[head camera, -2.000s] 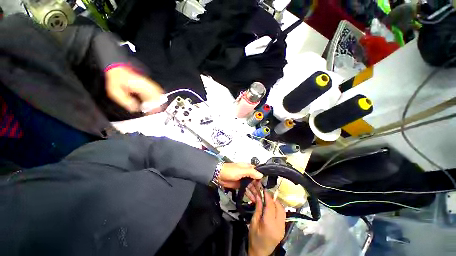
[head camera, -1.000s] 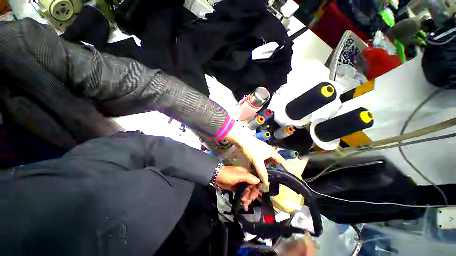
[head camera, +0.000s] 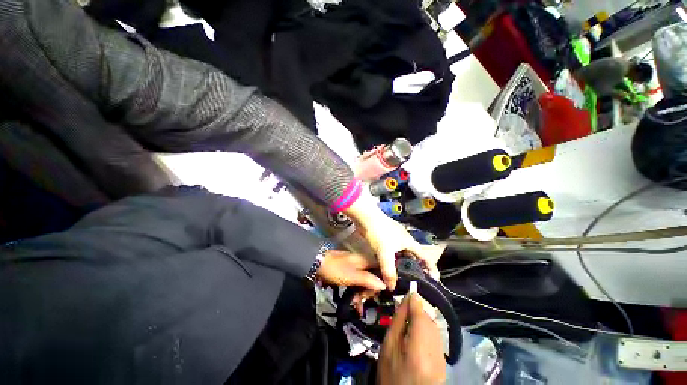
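A black looped band (head camera: 453, 319) curves around the hands at lower centre. My left hand (head camera: 348, 271), with a metal bracelet at the wrist, grips the band's upper left part; its fingertips are partly hidden. My right hand (head camera: 413, 347) comes up from the bottom edge over the loop, pinching a small white piece (head camera: 413, 287); what it is cannot be told. Another person's hand (head camera: 392, 237), with a pink wristband, reaches from upper left and touches the band's top beside my left fingers. A small red patch (head camera: 385, 320) shows inside the loop.
Two black thread cones (head camera: 471, 172) with yellow tips stand right of the pink flask (head camera: 383, 159) and small spools (head camera: 384, 186). Black cloth (head camera: 361, 60) is heaped at the top. Thin cables (head camera: 527, 310) run rightward. A white strip (head camera: 654, 354) lies at lower right.
The other person's hand came from the left onto the band, and stays there. My right hand, low and blurred a second ago, is back up at the loop. The view has shifted slightly.
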